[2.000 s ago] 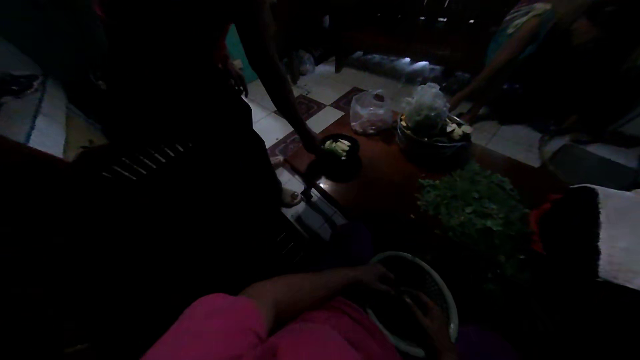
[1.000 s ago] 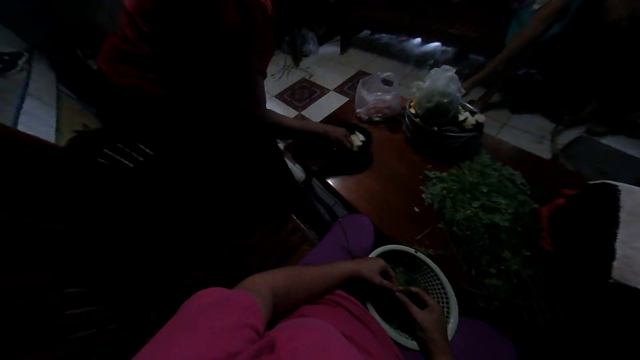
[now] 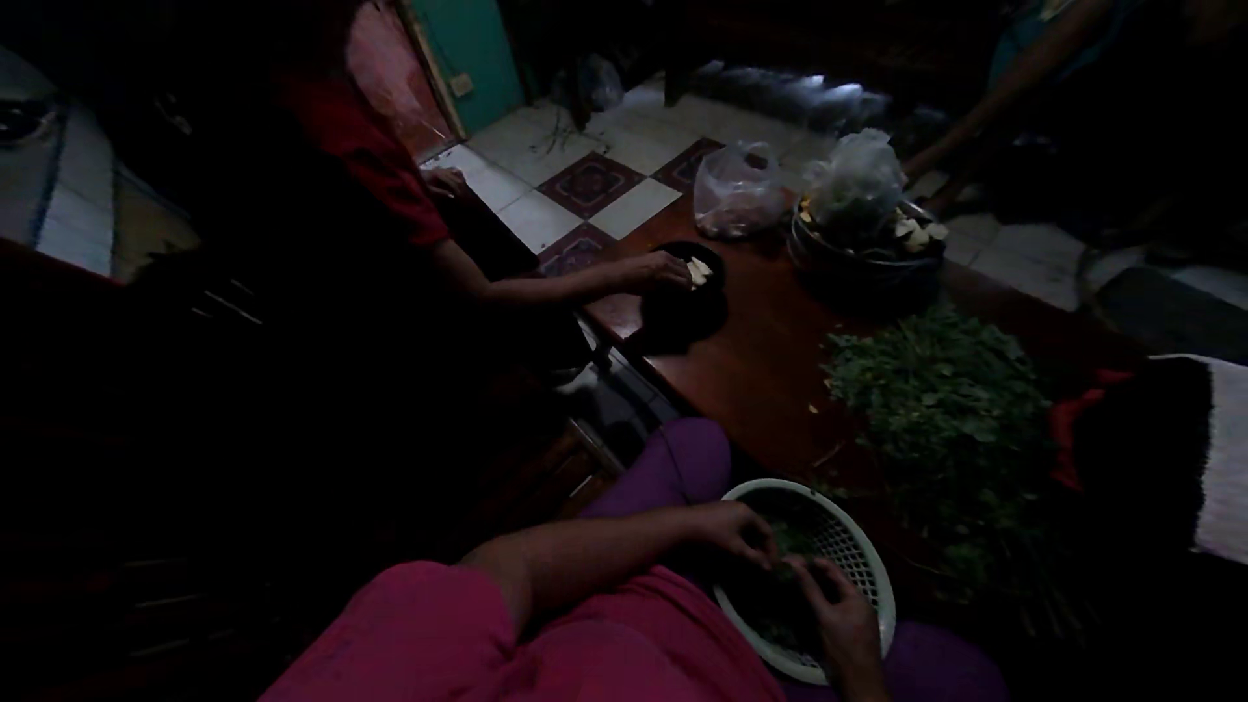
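Observation:
In my lap rests a round plastic colander (image 3: 871, 561), pale, with some dark green leaves (image 3: 795, 534) inside it. My left hand (image 3: 738, 532) is over its near-left part, thumb and fingers pinched together at a bit of greens. Close beside it, my right hand (image 3: 834, 600) reaches in over the rim, its fingertips also pinched on the greens. The fingers of both hands nearly meet above the basket; the dim light hides exactly what stem or leaf each holds. A large heap of leafy green stems (image 3: 941, 390) lies on the wooden table (image 3: 751, 390) beyond the colander.
A co-worker's hand (image 3: 663, 272) reaches to a dark bowl (image 3: 687, 317) with pale pieces. Behind it stand a clear plastic bag (image 3: 738, 190) and a basin (image 3: 863, 263) holding a bag and pale pieces. Another person's arm (image 3: 1014, 88) is at upper right. A white cloth (image 3: 1224, 458) lies at right.
The co-worker at left has leaned back from an earlier position, with one hand now at the dark bowl. My hands have stayed over the colander, fingers close together.

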